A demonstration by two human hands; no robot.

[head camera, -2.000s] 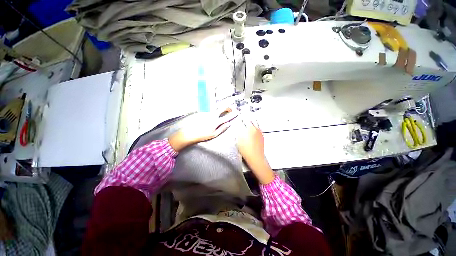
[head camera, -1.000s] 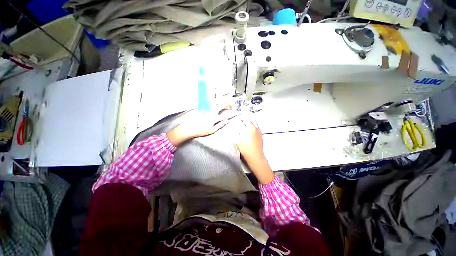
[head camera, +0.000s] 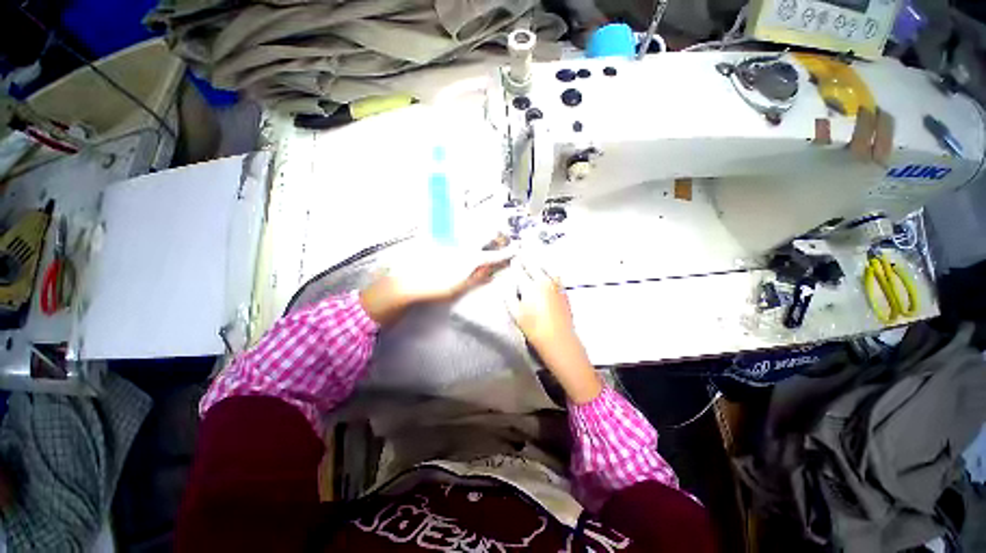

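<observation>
A grey-brown garment panel (head camera: 443, 351) lies under both hands on the white machine bed and hangs over its front edge. My left hand (head camera: 432, 275) rests on the cloth, its fingertips at the cloth edge just left of the presser foot (head camera: 519, 225). My right hand (head camera: 543, 308) is close beside it, fingertips on the cloth edge just in front of the foot. Glare washes out the fingertips, so their exact grip is hard to see. The white Juki machine (head camera: 692, 130) stands beyond and to the right.
A light-blue strip (head camera: 441, 194) shows left of the needle. A grey-brown bundle (head camera: 357, 49) lies behind the bed, near a yellow-and-black tool (head camera: 357, 110). Yellow snips (head camera: 890, 287) lie at the right end, above a second bundle (head camera: 876, 443). A white board (head camera: 162, 259) is at left.
The left hand's fingers have bent and lifted slightly from their flatter pose. The right hand has shifted slightly at the cloth edge. The cloth has barely moved.
</observation>
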